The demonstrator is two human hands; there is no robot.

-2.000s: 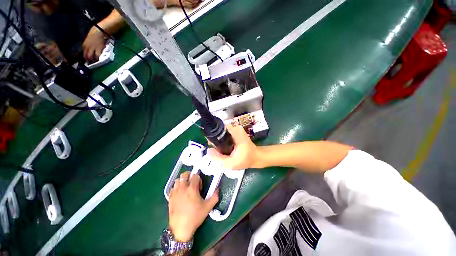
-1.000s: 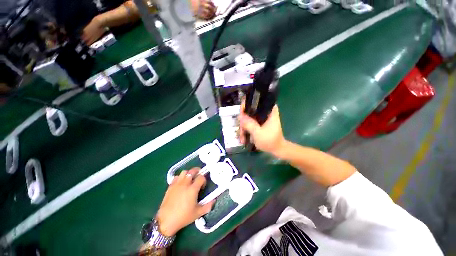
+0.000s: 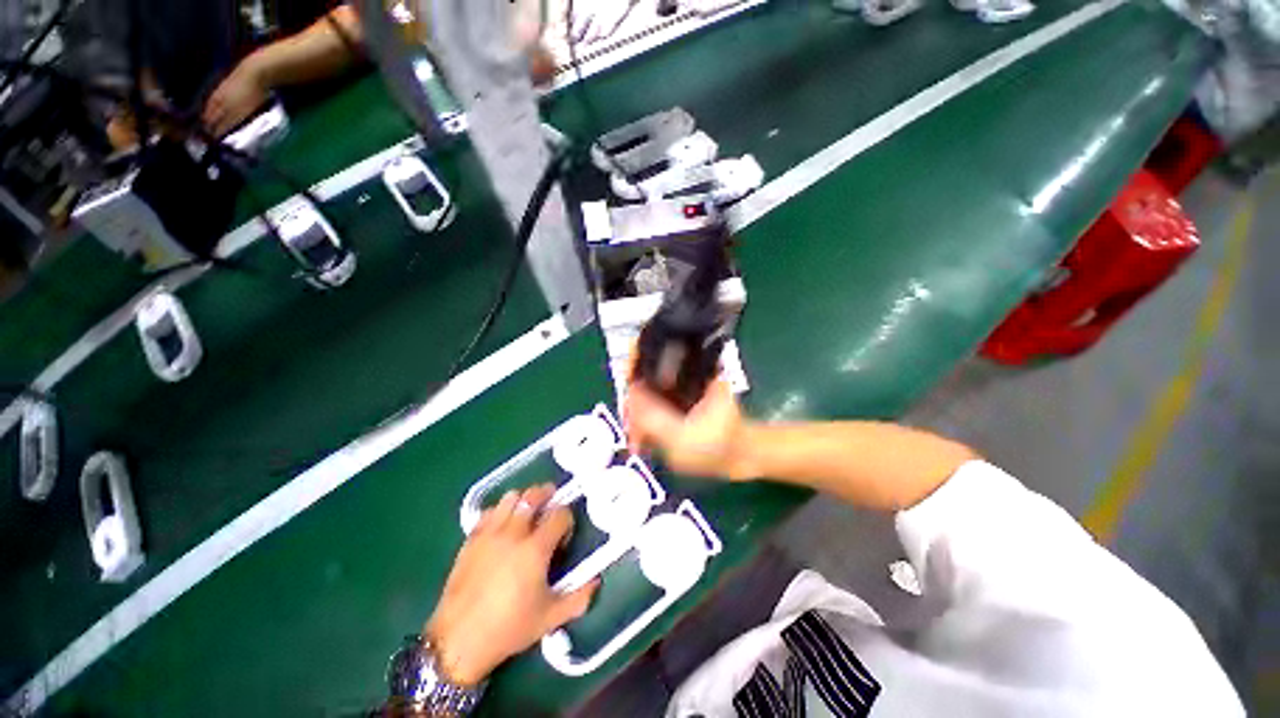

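Three white loop-shaped plastic housings (image 3: 672,549) lie side by side on the green belt, their round base sections towards the upper right. My left hand (image 3: 508,582) rests over the loops of the housings, fingers across them. My right hand (image 3: 688,428) is closed around the black electric screwdriver (image 3: 684,330), which is blurred and stands in front of the screw feeder (image 3: 649,219). The feeder is a white box with a dark hopper and a red switch. The screwdriver and my right hand hide the feeder's front ledge; the screwdriver's tip cannot be made out.
A grey metal upright (image 3: 517,154) and a black cord (image 3: 512,274) stand left of the feeder. More housings (image 3: 674,157) lie behind it. Single housings (image 3: 169,337) lie along the belt's left side. A person's arm (image 3: 288,63) is opposite. A red stool (image 3: 1109,267) is at right.
Since one second ago, the screwdriver and my right hand have moved down and slightly left, closer to the housings' round ends. My left hand stays on the housings. The view has shifted slightly.
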